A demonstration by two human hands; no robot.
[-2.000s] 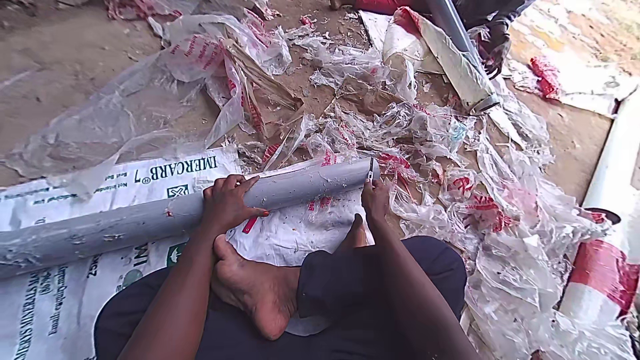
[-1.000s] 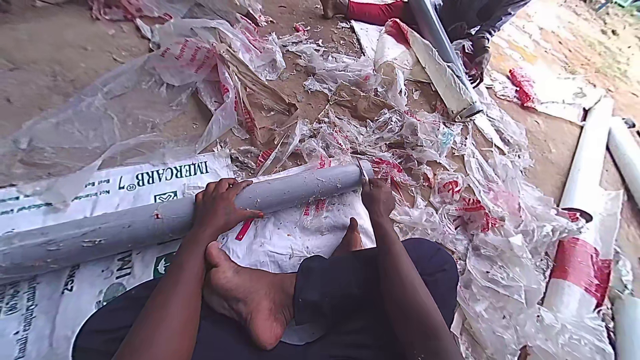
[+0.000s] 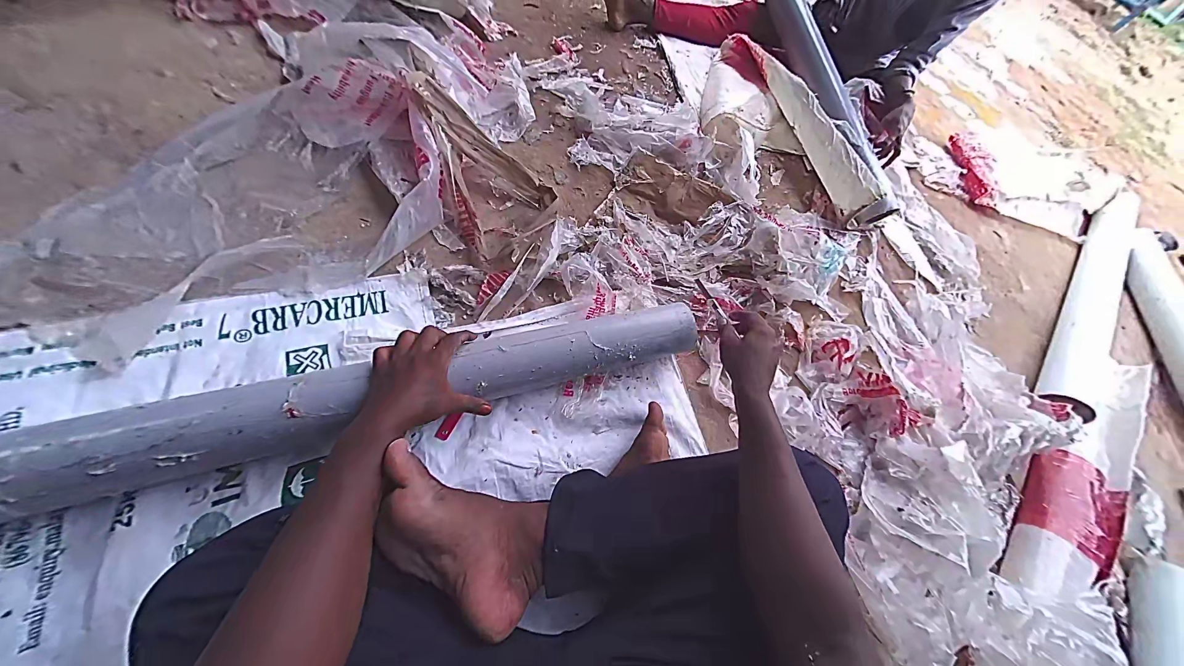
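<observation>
A long grey plastic pipe (image 3: 573, 350) lies slanting across a printed white woven sack (image 3: 546, 444), with bits of shaving stuck to its surface. My left hand (image 3: 421, 379) grips the pipe from above, its thumb on the near side. Just past the pipe's right end, my right hand (image 3: 751, 351) is closed around a small thin tool (image 3: 712, 301), perhaps a blade, whose tip points up and left. The tool stands apart from the pipe end. Most of its handle is hidden in my fist.
Torn clear and red-printed plastic film (image 3: 647, 240) litters the bare soil. At the upper right another person's hand (image 3: 890, 116) is beside a second grey pipe (image 3: 823, 83). White pipes (image 3: 1091, 296) lie at the right. My bare foot (image 3: 462, 546) rests near the sack.
The tool was at the pipe's end two seconds ago; my right hand now holds it slightly to the right of that end. My left hand stays on the pipe. The view has shifted slightly.
</observation>
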